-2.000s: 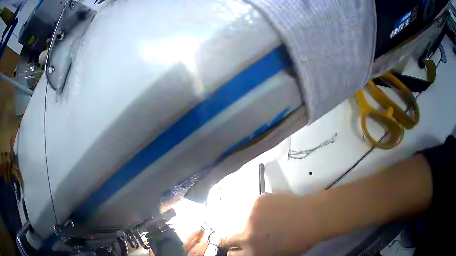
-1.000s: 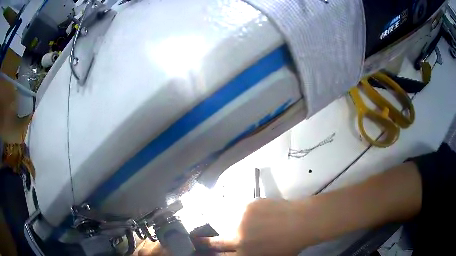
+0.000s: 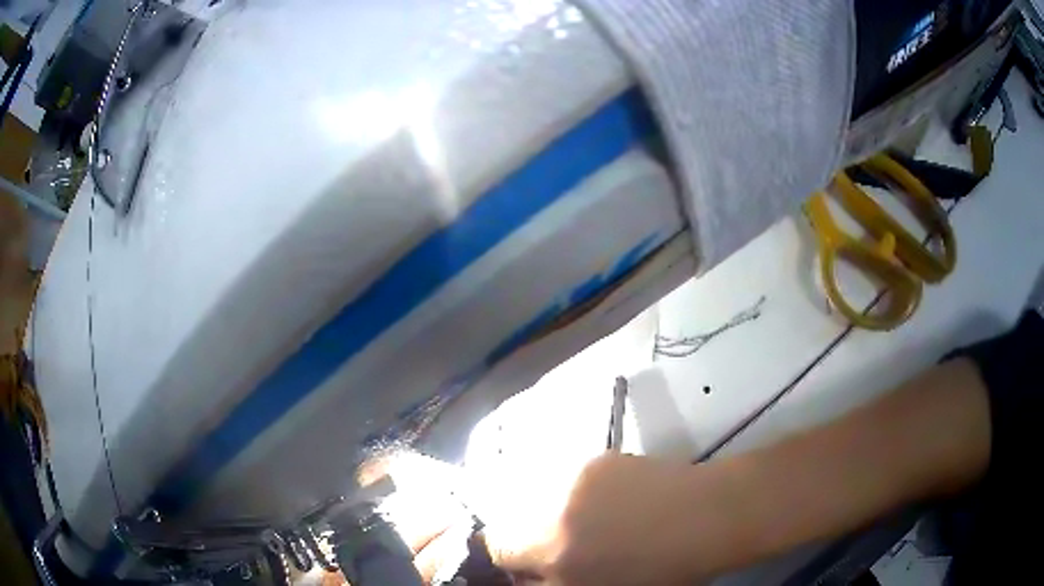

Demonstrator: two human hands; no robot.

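The white sewing machine head [image 3: 286, 195] with its blue stripe fills the upper left and middle. Its presser foot and needle area [image 3: 332, 538] is at the bottom, partly cut off and glared by the lamp. My right hand [image 3: 624, 515] is at the bottom centre, right of the needle area, its fingers low and partly washed out. A thin metallic stick, probably tweezers [image 3: 618, 410], stands up out of it. A small dark piece, perhaps fabric [image 3: 479, 555], lies at its fingertips. My left hand [image 3: 433, 555] shows only as bright fingertips behind the metal parts; its grip is hidden.
Yellow-handled shears [image 3: 876, 258] lie on the white bed at right. Tangled thread scraps [image 3: 704, 334] lie left of them. A white cloth band [image 3: 756, 126] wraps the machine arm. A dark control panel [image 3: 916, 52] is at top right. A needle thread [image 3: 94, 366] runs down the head.
Since one second ago the camera view has shifted. The stick now leans slightly and stands further right in the picture. The dark piece by my right fingertips looks smaller and differently shaped.
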